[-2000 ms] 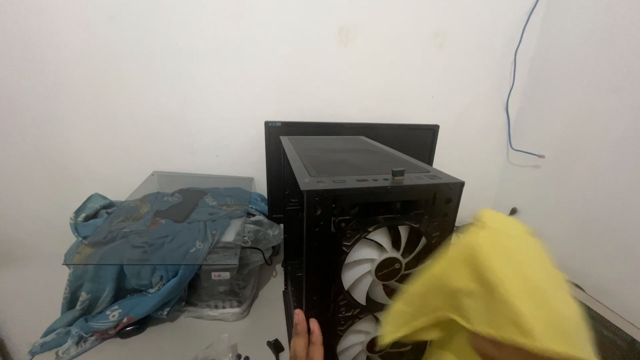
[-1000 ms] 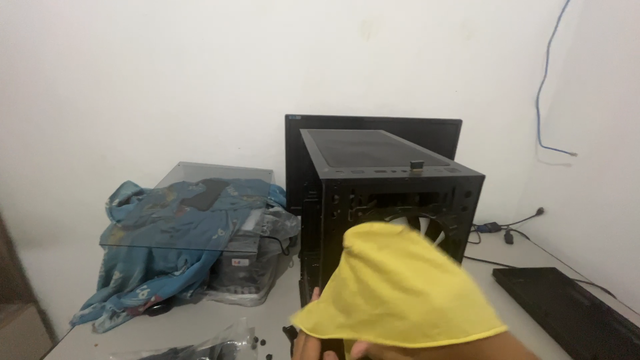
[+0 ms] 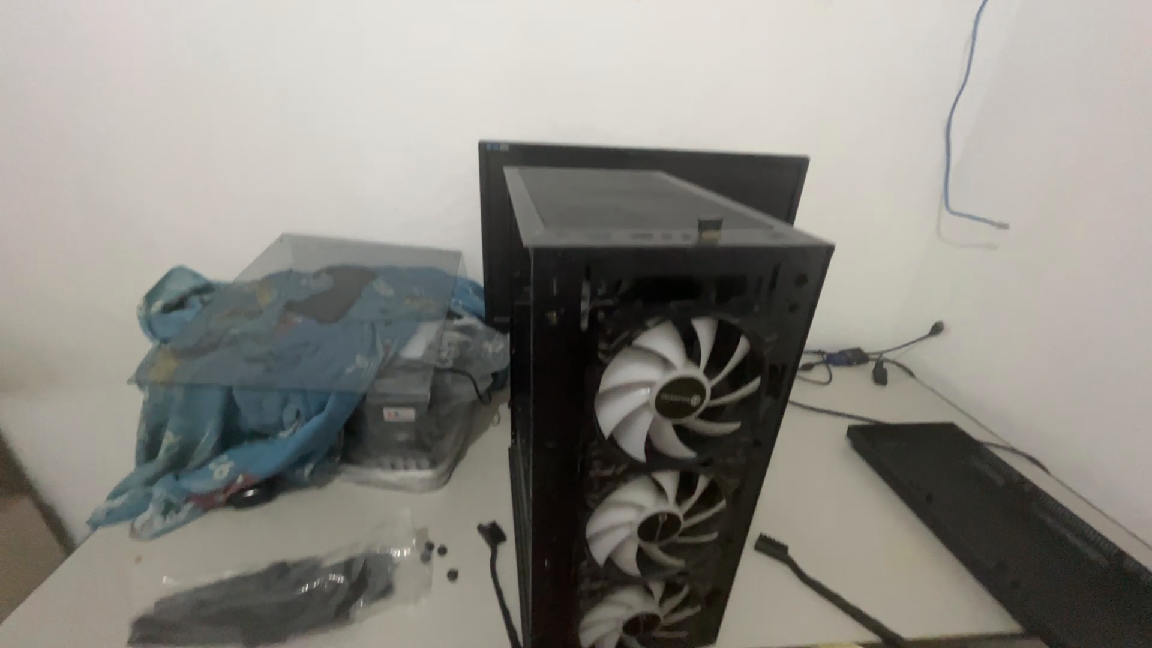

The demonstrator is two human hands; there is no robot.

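Note:
Neither of my hands shows in the view now. A black computer tower case (image 3: 549,432) stands upright on a white table (image 3: 468,504), its fan side facing me. Three white-bladed fans show one above another: the top fan (image 3: 679,391), the middle fan (image 3: 657,526) and the lowest fan (image 3: 641,621), cut by the frame's lower edge. A small black piece (image 3: 710,228) sits on the case's top front edge. The yellow cloth is not in view.
Behind the case stands a monitor (image 3: 648,157). At left, a clear panel (image 3: 360,256) lies over a blue patterned cloth (image 3: 261,432). A plastic bag (image 3: 270,594), small black round pieces (image 3: 441,550), two brushes (image 3: 493,535) (image 3: 810,580), a black panel (image 3: 990,504) and cables (image 3: 846,357) lie about.
The yellow cloth and both hands, in front of the case a second ago, have gone out of view. The fans they covered now show.

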